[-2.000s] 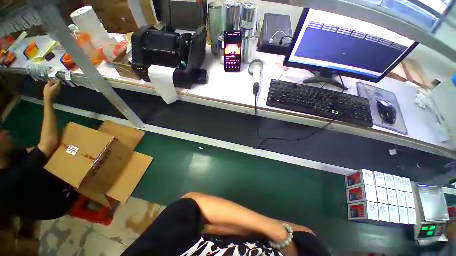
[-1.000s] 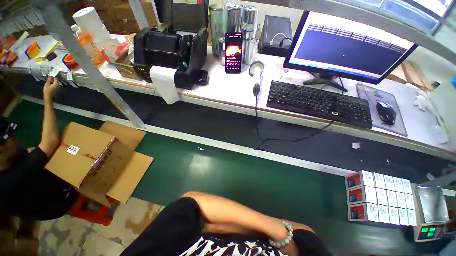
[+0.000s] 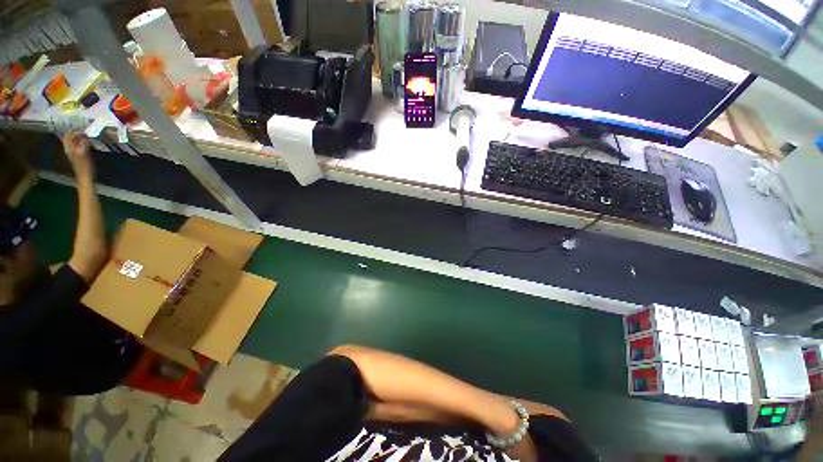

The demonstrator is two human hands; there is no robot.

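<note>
My arms are folded low in the head view; my left forearm with a beaded bracelet (image 3: 508,426) crosses my body. Neither hand shows; both are hidden at the folded arms or cut off by the lower edge. In front of me is the green bench surface (image 3: 361,316). At its right, a tight grid of small product boxes (image 3: 690,356) stands with white faces up and red and blue sides facing left. It is right beside a digital scale (image 3: 778,365) with green digits and a bare platform. The scanner (image 3: 463,135) lies on the shelf.
A second person's hand (image 3: 77,144) is at the left shelf edge, behind an open carton (image 3: 167,284). The shelf holds a black machine (image 3: 302,95), phone (image 3: 420,90), keyboard (image 3: 577,183), monitor (image 3: 632,81) and mouse (image 3: 697,200). Paper scraps (image 3: 568,244) lie on the dark strip.
The paper scraps on the dark strip have shifted left, and more show at its right end. The second person's hand has moved slightly left. My arms and the box grid stay put.
</note>
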